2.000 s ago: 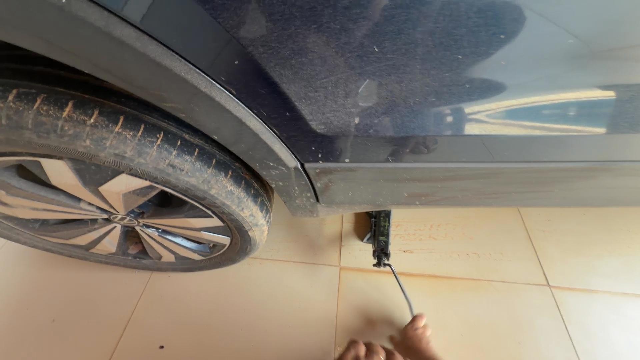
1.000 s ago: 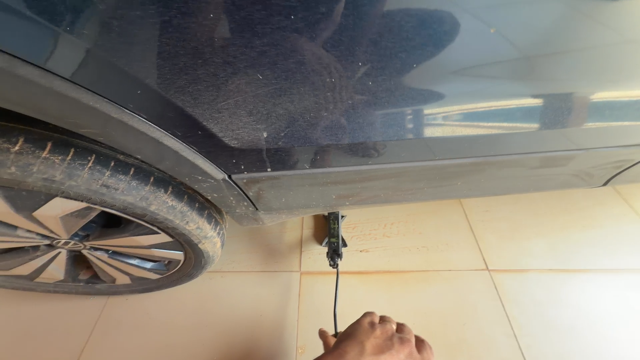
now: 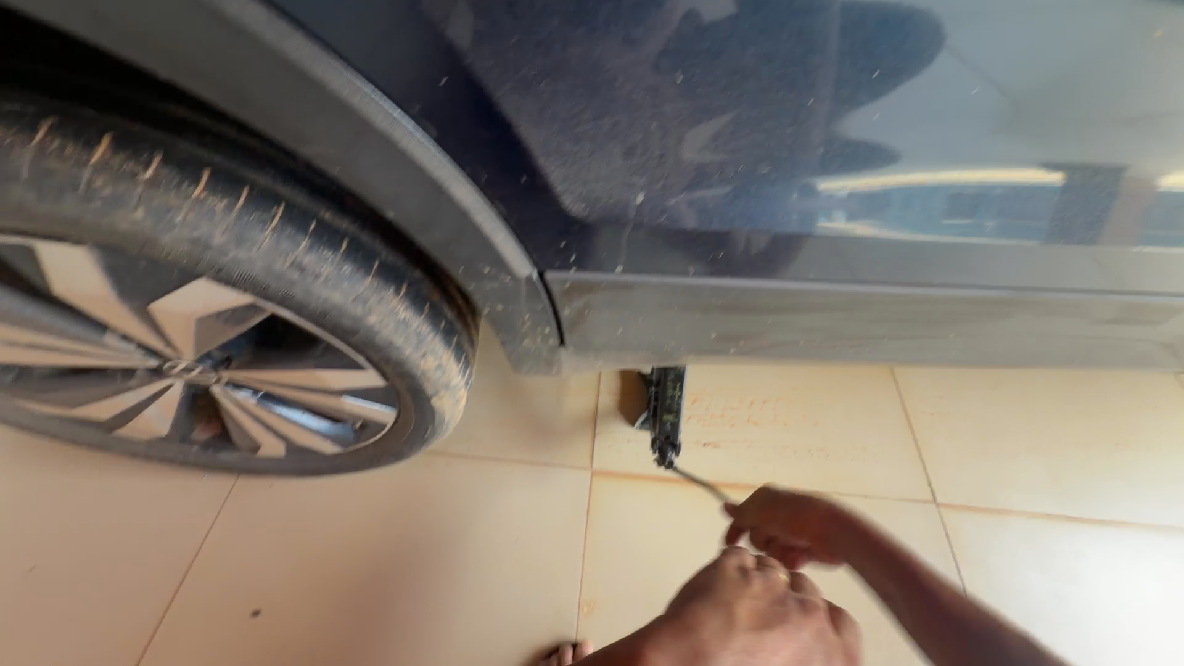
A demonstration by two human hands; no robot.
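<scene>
A black car jack (image 3: 667, 412) sits on the tiled floor at the lower edge of the dark car's side sill (image 3: 832, 328). From its near end a thin metal crank rod (image 3: 700, 483) runs down to the right. My right hand (image 3: 786, 525) is closed around the rod. Just below and nearer to me, my left hand (image 3: 758, 601) has its fingers curled at the crank's near part; its palm side and whatever it holds are hidden. The two hands overlap in view.
A car wheel with a dirty tyre (image 3: 370, 305) and alloy rim stands at the left under a grey wheel arch (image 3: 388, 120). Beige floor tiles (image 3: 388, 555) lie around. Bare toes (image 3: 566, 654) show at the bottom edge.
Both hands and their forearms now show more fully, around the rod. The rod, pointing nearly straight toward me a second ago, now slants to the right. The view has shifted.
</scene>
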